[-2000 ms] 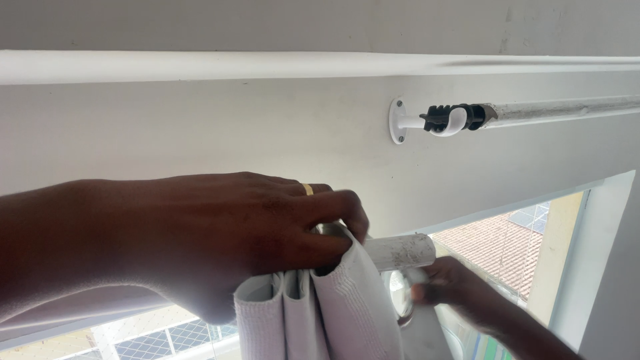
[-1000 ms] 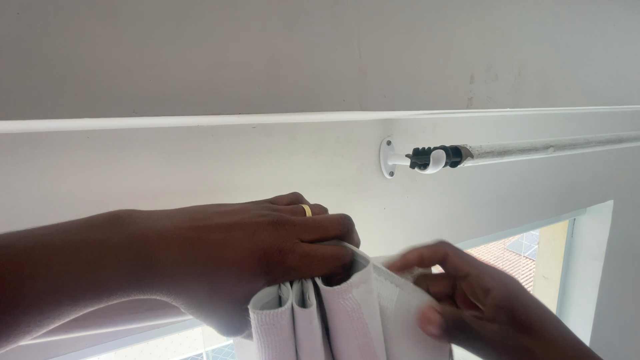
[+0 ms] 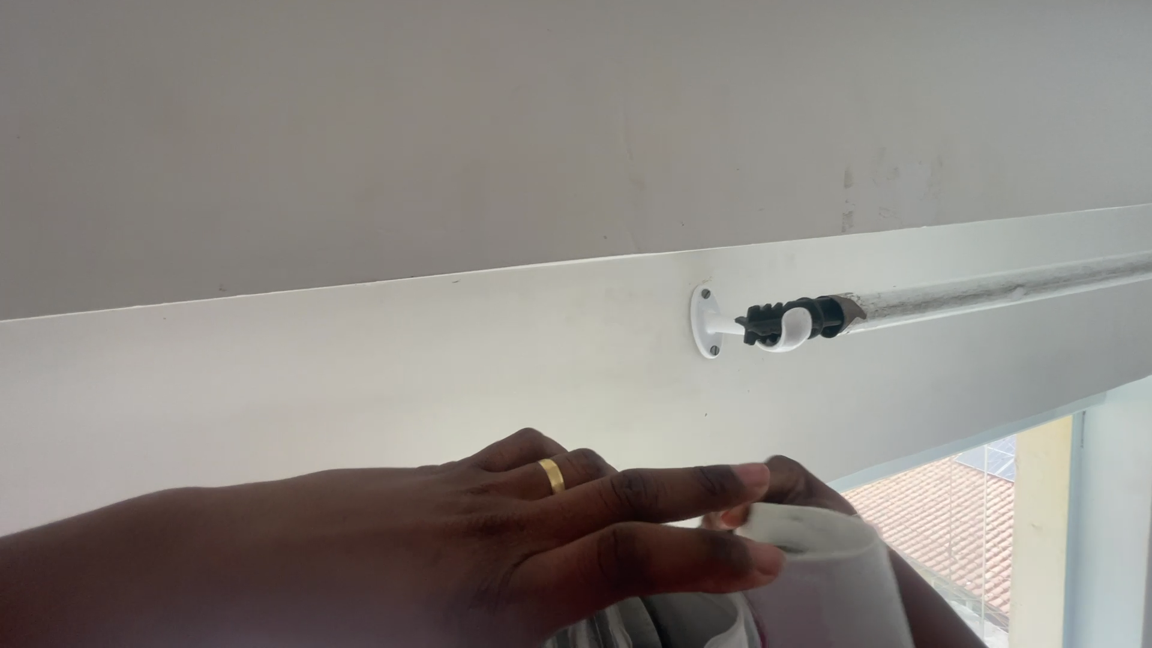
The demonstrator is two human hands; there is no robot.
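My left hand (image 3: 549,531), with a gold ring on one finger, reaches across the folded top of a white curtain (image 3: 828,576), its fingers extended against the nearest fold. Behind that fold is my right hand (image 3: 801,481), mostly hidden, its fingertips beside those of my left hand at the curtain's top edge. More folds of the curtain show below my left hand. Above and to the right, a white curtain rod (image 3: 990,292) ends in a black fitting (image 3: 792,322) at a white hooked wall bracket (image 3: 706,322). The loose rod piece seen earlier is not visible.
The bracket is screwed to a white wall (image 3: 405,378) under a grey ceiling surface (image 3: 405,135). At the lower right is a window opening with a pale frame (image 3: 1111,513); a tiled roof (image 3: 945,517) shows outside.
My left fingers have gone from curled over the curtain top to extended. My right hand has moved behind the curtain fold. The rod end seen two seconds ago is out of sight. The view has shifted.
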